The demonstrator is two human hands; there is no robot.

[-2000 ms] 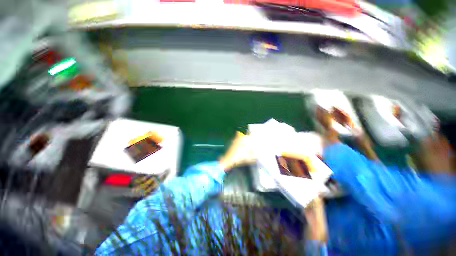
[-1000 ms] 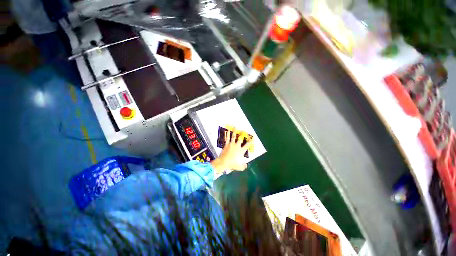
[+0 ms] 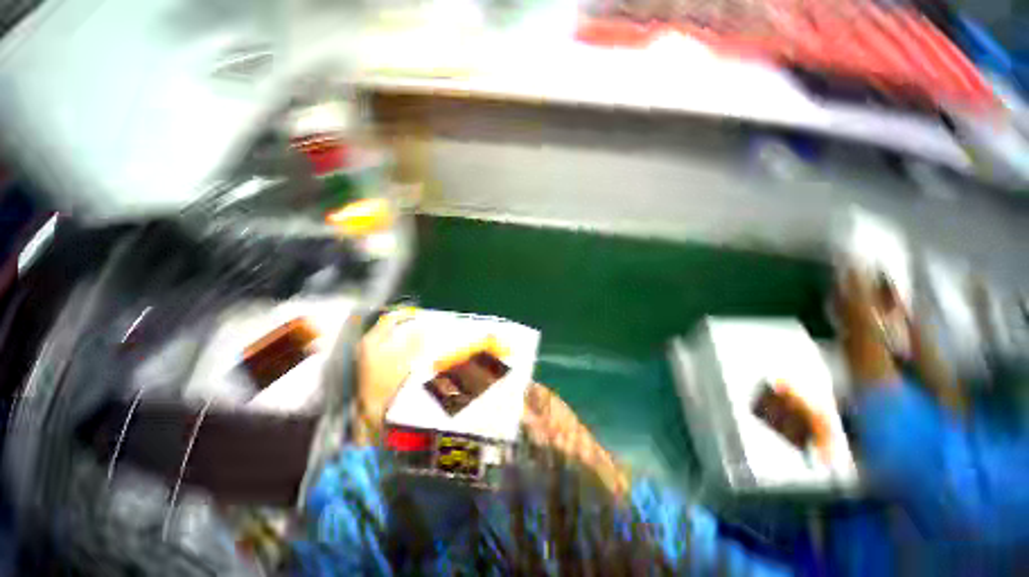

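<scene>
The view is blurred. A white retail box [image 3: 497, 413] with a dark brown-and-orange picture is over the digital bench scale [image 3: 457, 454], whose red display and yellow keys show below its front edge. Whether the box rests on the plate or is raised, I cannot tell. My left hand [image 3: 380, 372] is at the box's left edge, fingers near its back left corner. My right hand [image 3: 573, 437] is at its right side. Both hands seem to hold the box; hair and blur hide parts of the right hand and sleeves.
A printed box [image 3: 226, 357] lies on the dark conveyor belt [image 3: 203, 451] at left, near shiny film. A stack of boxes [image 3: 739, 349] stands on the green bench [image 3: 609, 271] at right. Beyond it are another person's hand [image 3: 863, 338] and blue sleeve. A signal tower [image 3: 339, 169] stands behind.
The view has swung round. A second ago my left hand lay spread on the box on the scale and my right hand was out of view; now both hands are at the box's sides.
</scene>
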